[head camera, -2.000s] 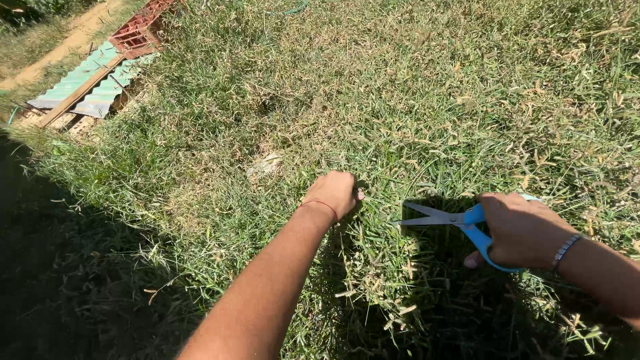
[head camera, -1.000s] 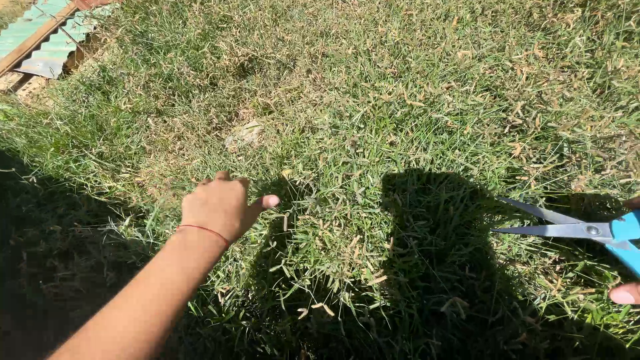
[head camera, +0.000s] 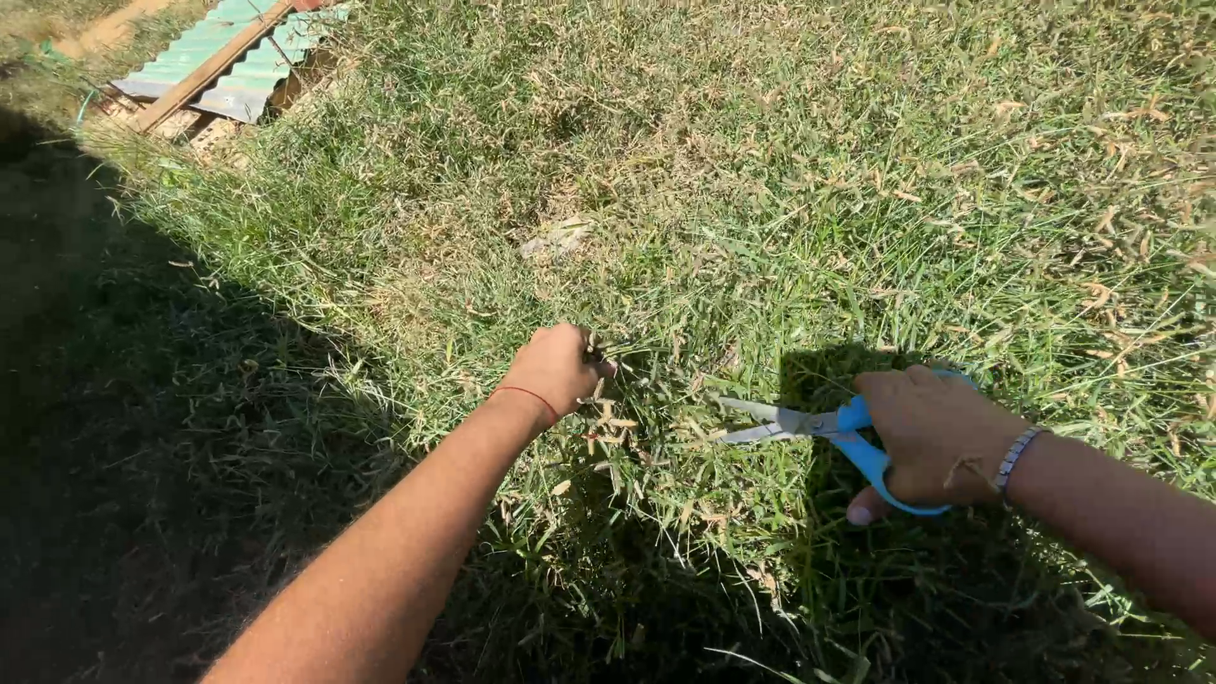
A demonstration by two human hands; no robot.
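My left hand [head camera: 559, 369], with a thin red string at the wrist, is closed around a tuft of grass [head camera: 608, 418] near the middle of the view. Stems and seed heads stick out past its fingers. To the right, my right hand [head camera: 926, 442] holds scissors [head camera: 817, 425] with blue handles. Their metal blades are parted and point left at the grass, a short way from my left hand. A light-coloured bracelet circles the right wrist.
Tall green and dry grass [head camera: 855, 190] covers the ground. A pale flat object [head camera: 558, 237] lies in it beyond my left hand. At the upper left are corrugated green sheets [head camera: 249, 90] with a wooden plank [head camera: 214, 66] across them. Dark shadow covers the lower left.
My left hand, open with fingers spread one second ago, has closed on grass. The scissors and my right hand are nearer to it than one second ago. The view has shifted.
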